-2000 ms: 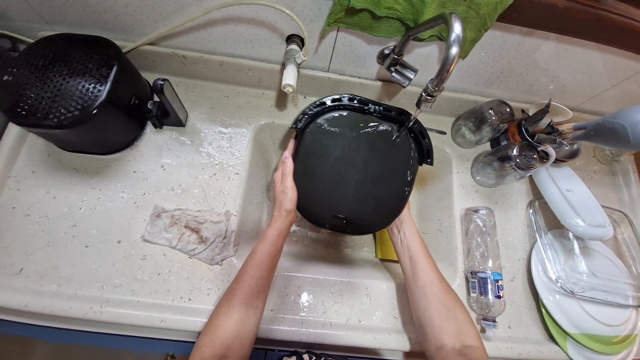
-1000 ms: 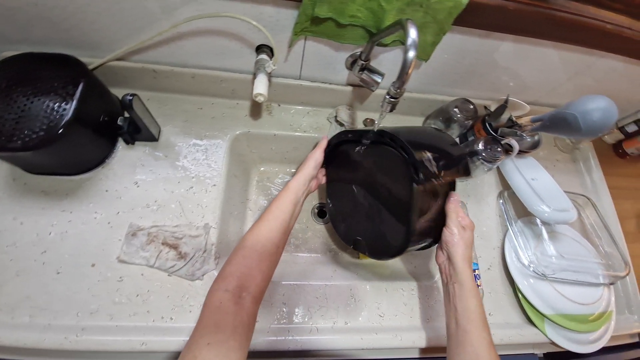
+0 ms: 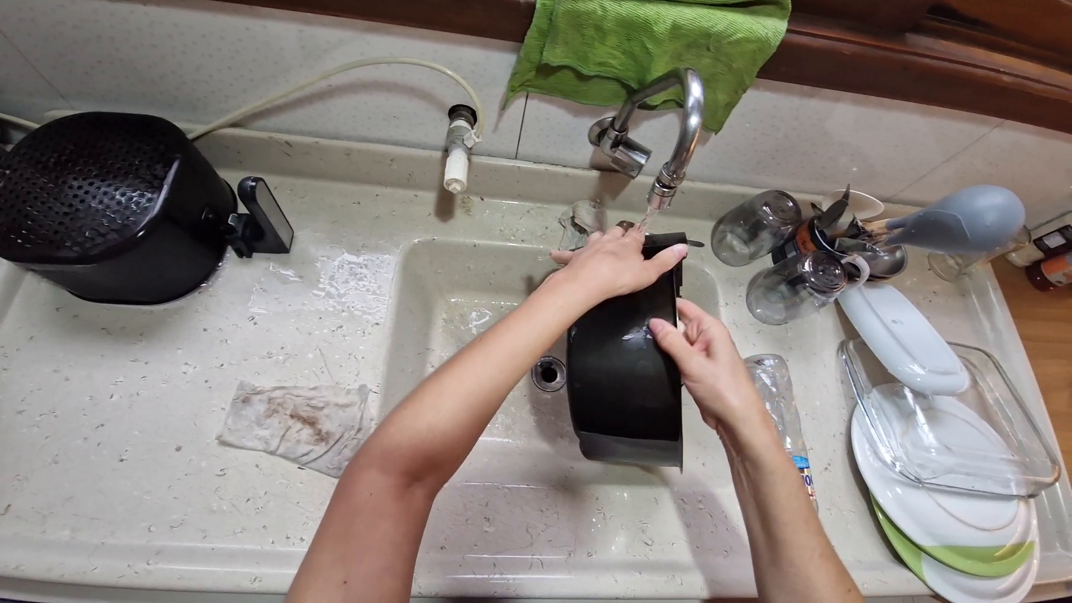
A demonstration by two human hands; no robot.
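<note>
A black air fryer drawer (image 3: 624, 377) is tilted on its side over the sink basin (image 3: 469, 293), its outer wall facing me. My left hand (image 3: 615, 261) lies spread on the drawer's upper end, under the thin stream from the chrome faucet (image 3: 691, 126). With the thumb on the near face and the fingers behind the rim, my right hand (image 3: 699, 360) grips its right edge. Whether the left fingers grip or only press is hard to tell. The drain (image 3: 549, 373) shows left of the drawer.
A black perforated basket (image 3: 109, 209) with a handle stands at the left, above a stained cloth (image 3: 293, 423). Right of the basin are glass jars (image 3: 756, 226), utensils, a plastic bottle (image 3: 775, 394), a glass dish (image 3: 963, 477) and stacked plates (image 3: 896, 452). A green towel (image 3: 653, 50) hangs behind.
The drawer has turned from its broad round face toward me to its side wall. My left hand has moved from its left side onto its upper end, by the faucet.
</note>
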